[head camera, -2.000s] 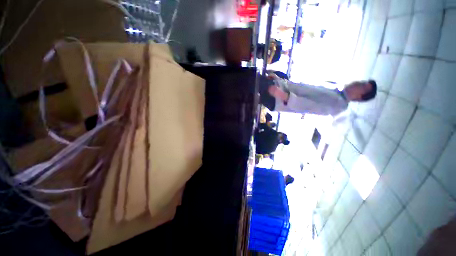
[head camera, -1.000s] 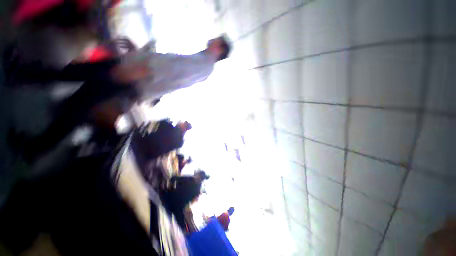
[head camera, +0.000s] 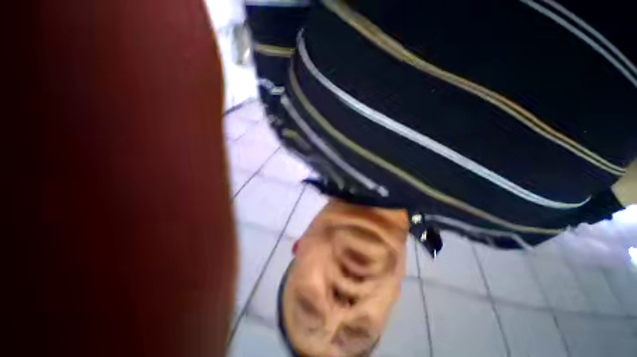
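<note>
A person in a dark shirt with white and tan stripes (head camera: 447, 115) fills the upper middle and right of the head view, very close and upside down. The person's head (head camera: 342, 286) is below the shirt. A large dark red, blurred shape (head camera: 115, 181) covers the left third, very near the lens; I cannot tell what it is. Neither my left hand nor my right hand can be made out. No carton or other work object shows.
Pale ceiling tiles (head camera: 454, 300) with dark joints lie behind the person, along the bottom and right. Bright white glare shows at the upper left of the person and at the right edge.
The view has swung away from the benches, the distant workers and the blue tote. The striped-shirt person and the dark red shape now fill most of it.
</note>
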